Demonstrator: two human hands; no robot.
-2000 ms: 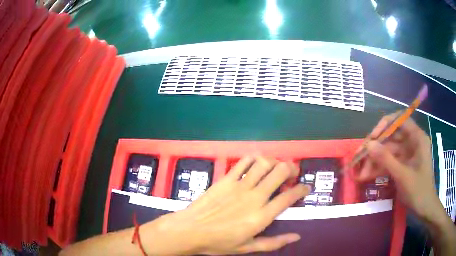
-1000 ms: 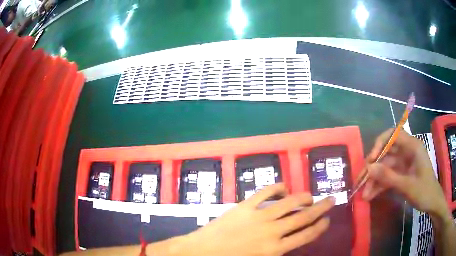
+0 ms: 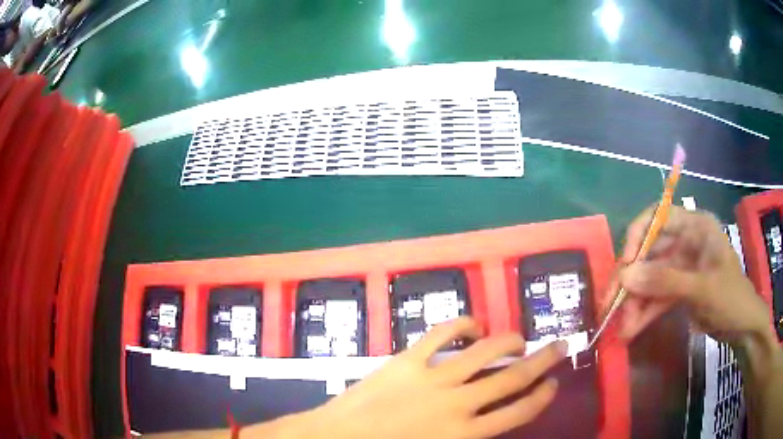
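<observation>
A red foam tray holds a row of black phones with their inner parts and white labels showing, such as the rightmost phone. A black adhesive sheet with a white upper edge lies across the phones' lower parts. My left hand lies flat over the sheet, fingers spread, fingertips at its white edge by the rightmost phone. My right hand holds the orange tweezers or pick like a pen. Its thin metal tip is at the sheet's right end. Any piece at the tip is too small to tell.
A white slotted lattice sheet lies beyond the tray, with another black sheet beside it. A leaning stack of red foam trays stands at left. Part of another red tray and a barred sheet show at right. People show far upper left.
The view has shifted right from two seconds ago. My left hand has moved to the tray's right end. The tool tip has come down from the upper phone area to the sheet's white edge.
</observation>
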